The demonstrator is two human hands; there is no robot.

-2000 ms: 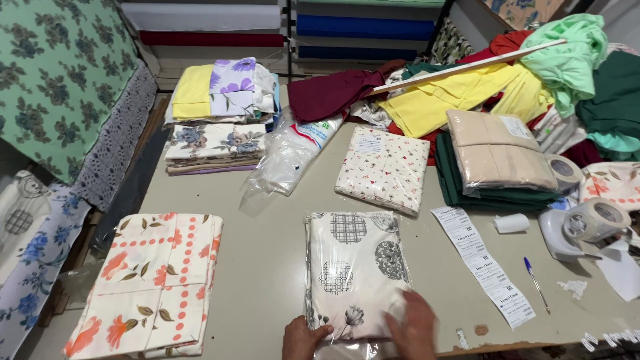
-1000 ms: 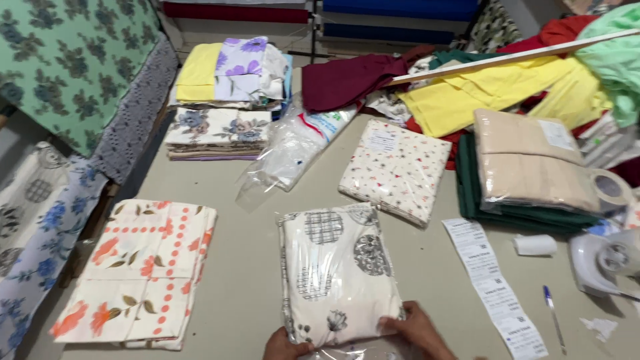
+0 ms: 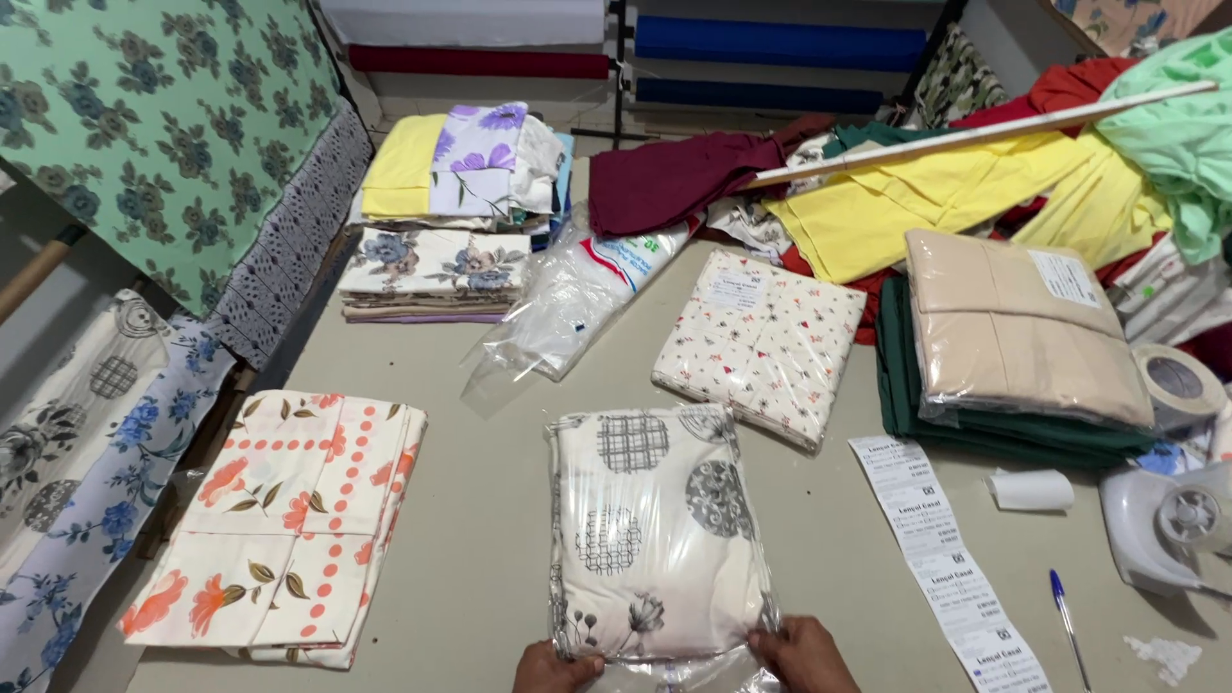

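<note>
A folded white fabric with black and grey circle and flower prints, inside a clear plastic bag (image 3: 659, 529), lies on the table at the lower middle. My left hand (image 3: 558, 666) pinches the bag's near left corner, and my right hand (image 3: 804, 656) grips its near right corner. Loose clear plastic spreads between the hands. Left of the bag is a folded fabric with orange flowers (image 3: 279, 529). Beyond it, to the right, a bagged fabric with small prints (image 3: 760, 342) bears a label. Clear plastic bags (image 3: 587, 289) lie behind.
Folded fabrics (image 3: 433, 269) are stacked at the back left. A beige bagged fabric (image 3: 1020, 337) rests on dark green cloth (image 3: 900, 385). At right are a label strip (image 3: 938, 568), a pen (image 3: 1068, 626), a tape dispenser (image 3: 1155, 529) and heaped cloth (image 3: 924, 207) under a long stick (image 3: 982, 132).
My right hand, blurred over the bag's near right part two seconds ago, now grips its near right corner. The view has shifted.
</note>
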